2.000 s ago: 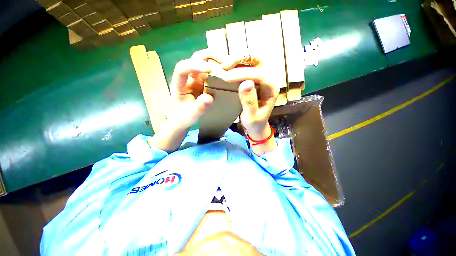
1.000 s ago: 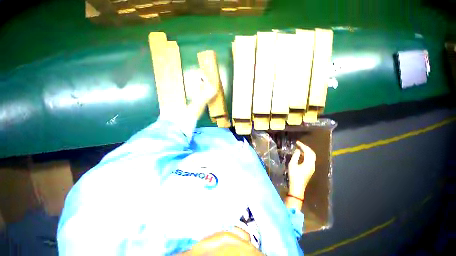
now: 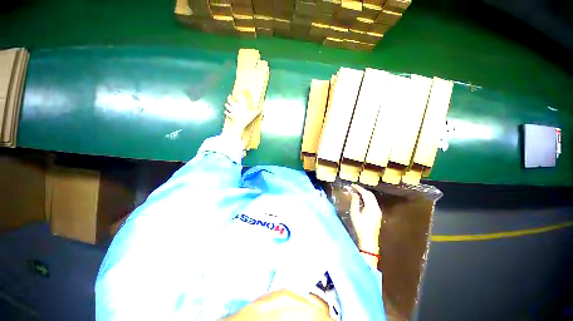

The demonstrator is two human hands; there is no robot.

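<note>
My left hand [image 3: 244,115] is on the flat carton blanks [image 3: 249,68], fingers at their left edge and thumb across the top. A row of formed open cartons [image 3: 357,119] lies right of it, open ends towards me; the leftmost carton [image 3: 315,116] looks darker and lies against the row. My right hand [image 3: 366,212] is inside the bulk carton [image 3: 405,247], its curved fingertips by the clear plastic film [image 3: 342,195] just below the row. Whether the fingertips hold anything cannot be told.
Stacked cartons [image 3: 295,17] stand at the bench's far side. A flat cardboard bundle [image 3: 11,97] is at the far left edge. A white card stack [image 3: 540,145] and tiny white scraps [image 3: 445,135] lie to the right. A brown box [image 3: 74,204] stands below the bench at left.
The separate carton at my left hand now lies against the row. My left hand has gone from it to the flat blanks. My right hand remains in the bulk carton, nearer the row.
</note>
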